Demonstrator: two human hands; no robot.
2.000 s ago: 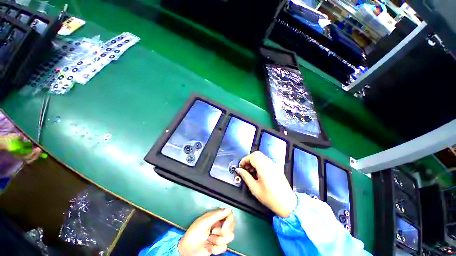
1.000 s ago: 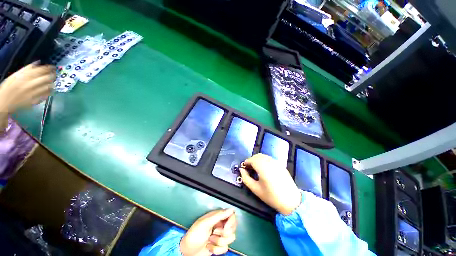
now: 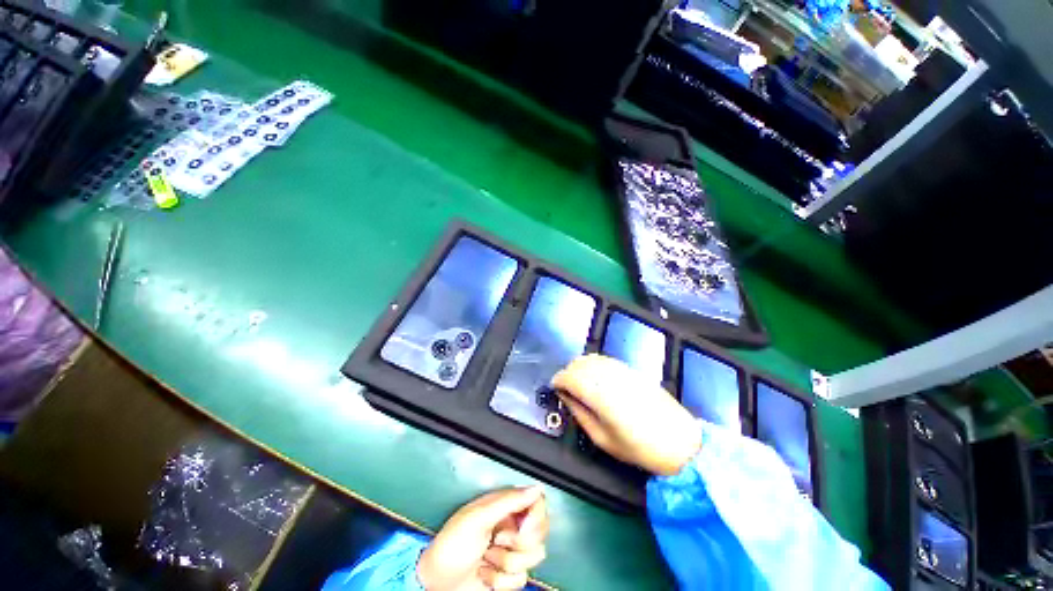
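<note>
A black foam tray point(image 3: 398, 387) holds several blue-grey phone back covers side by side. My right hand point(image 3: 618, 410) is over the second cover from the left point(image 3: 549, 335), fingertips together at its camera area. Whether they pinch a small part is hidden. A camera ring with a pale, coppery rim point(image 3: 554, 420) shows just below the fingertips. The leftmost cover point(image 3: 462, 300) shows its dark camera circles uncovered. My left hand point(image 3: 487, 540) is at the bench edge in front of the tray, palm up, thumb and fingers curled together; I cannot tell if it holds something tiny.
Lens sticker sheets point(image 3: 248, 136), a yellow-green tool point(image 3: 163, 188) and tweezers point(image 3: 110, 275) lie at the left. A black tray of bagged lens parts point(image 3: 681, 240) is behind. A white metal post point(image 3: 935, 346) stands right. An open box with crumpled film point(image 3: 208, 514) is below left.
The neighbour's hand has left the sheets, and the yellow-green tool now lies there. My right fingertips have shifted slightly up, showing the coppery-rimmed ring more clearly. My left hand has hardly moved.
</note>
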